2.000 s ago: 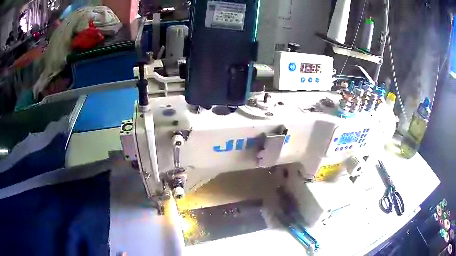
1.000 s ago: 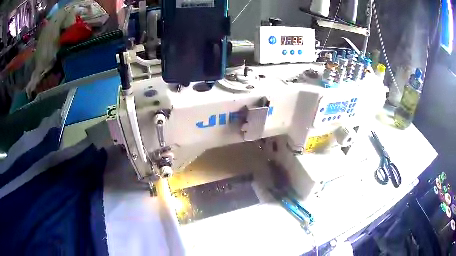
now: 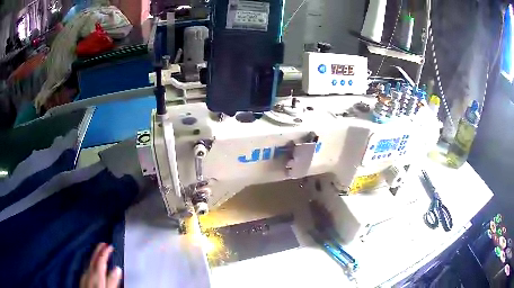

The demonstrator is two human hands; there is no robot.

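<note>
The navy fabric (image 3: 62,225) lies in folds at the left, with a pale grey-white band (image 3: 160,247) running along its right side to the needle area. The band's front end is cut off by the bottom edge. The needle and presser foot (image 3: 189,222) are at the left end of the white sewing machine (image 3: 253,135), in a bright yellow glow. My left hand (image 3: 102,271) rests on the navy fabric near its right edge, fingers slightly apart, cut off by the bottom edge. My right hand is not in view.
Blue-teal snips (image 3: 341,256) lie beside the machine bed. Black-handled scissors (image 3: 437,208) lie at the right. A clear bottle (image 3: 463,138) stands behind them. A dark upright panel (image 3: 245,62) and a control box (image 3: 336,73) are above the arm.
My left hand has come into view at the lower left. The navy fabric is more bunched, with its folds nearer the machine's left end. The camera view dipped and returned.
</note>
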